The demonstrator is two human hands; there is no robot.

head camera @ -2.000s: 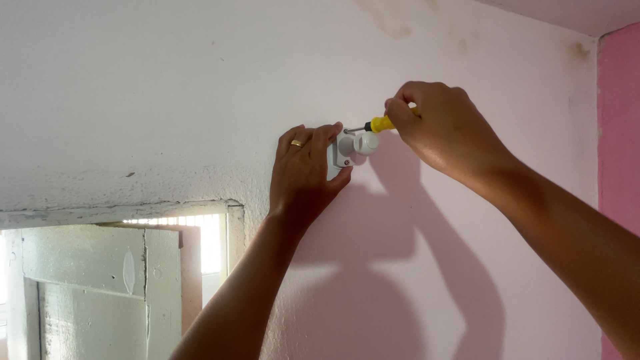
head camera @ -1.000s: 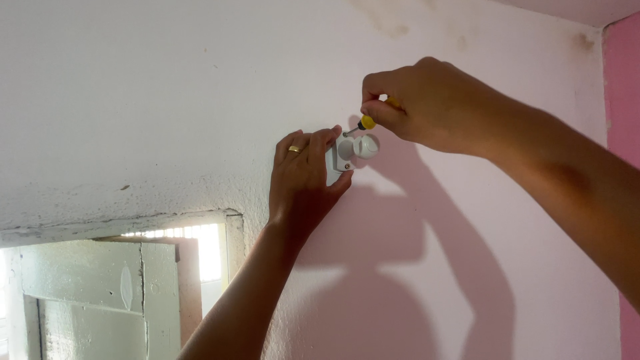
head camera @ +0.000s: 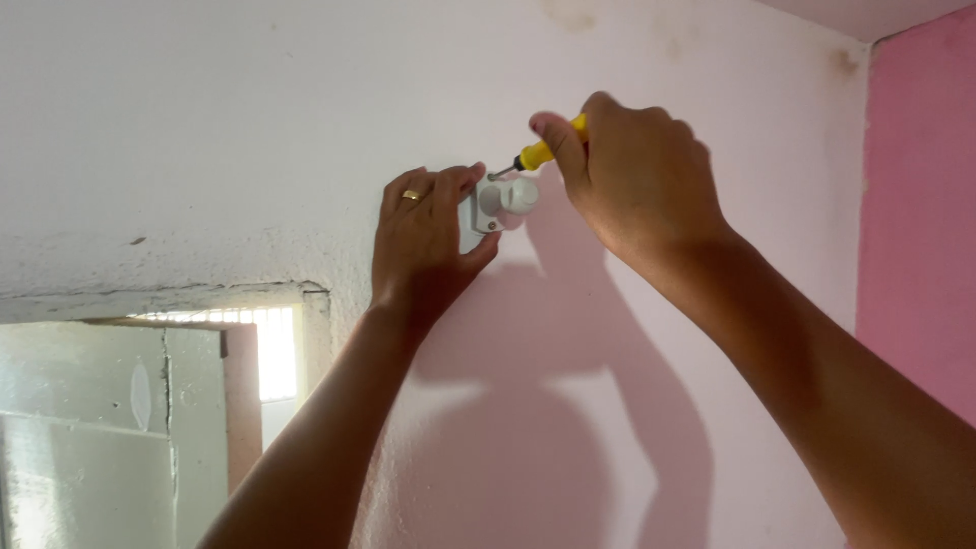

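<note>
A white plastic wall fitting [head camera: 488, 200] with a rounded knob-like part [head camera: 520, 196] sits against the wall. My left hand [head camera: 427, 229], a gold-coloured ring on one finger, grips the fitting from its left side, thumb below and fingertips above. One screw [head camera: 492, 226] shows at the fitting's lower corner. In my right hand [head camera: 640, 175] is a screwdriver with a yellow handle [head camera: 536, 155] and black collar. Its metal shaft slants down to the left, the tip at the fitting's upper screw hole [head camera: 492, 177].
Below left stands a worn, cracked wooden door [head camera: 194, 381] inside a frame [head camera: 316, 328], bright light coming through behind it. The pale wall [head camera: 229, 114] has stains near the top. A pink wall [head camera: 923, 213] meets it at the right. Shadows of the arms fall below the fitting.
My right hand has turned on the screwdriver; its thumb now stretches along the yellow handle, more of which shows than one second ago. My left hand stays on the fitting.
</note>
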